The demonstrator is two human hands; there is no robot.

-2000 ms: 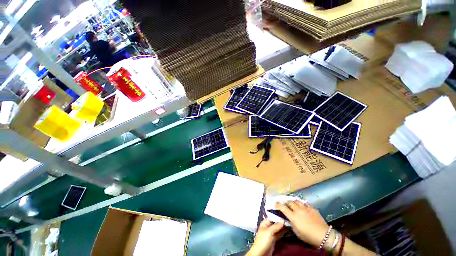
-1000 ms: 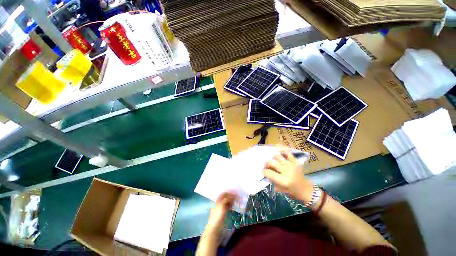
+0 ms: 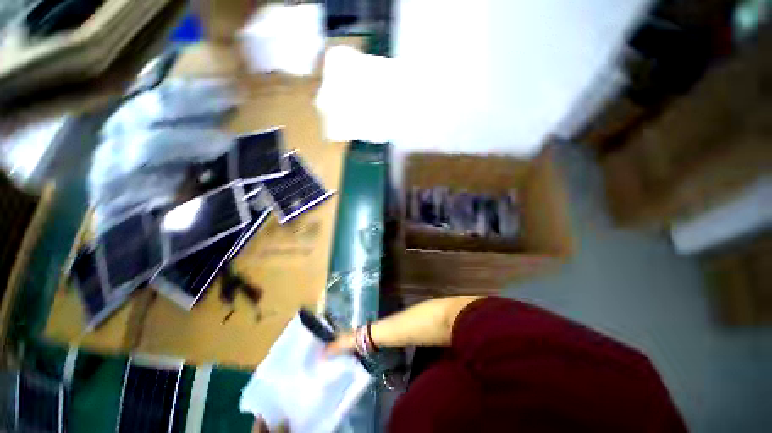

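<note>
The view is blurred. A white foam bundle (image 3: 300,380) with a dark strip at its top edge lies between my hands at the bench edge; what is inside is hidden. My right hand (image 3: 343,344), bare with bracelets at the wrist, grips its right side. My left hand (image 3: 271,425) shows only fingertips at its lower edge, cut off by the picture's bottom; they hold the sheet. Dark solar panels (image 3: 203,221) lie overlapping on flattened cardboard (image 3: 288,271), with black leads (image 3: 239,289) beside them.
A brown carton (image 3: 474,272) on the right holds a row of upright wrapped panels (image 3: 461,211). Grey-white wrapped bundles (image 3: 152,144) lie behind the loose panels. A white stack (image 3: 351,97) is at the bench edge, beside a large white surface (image 3: 474,76).
The view has swung right, bringing the carton of wrapped panels into sight. The white sheet, earlier spread between my hands, is now a more compact bundle.
</note>
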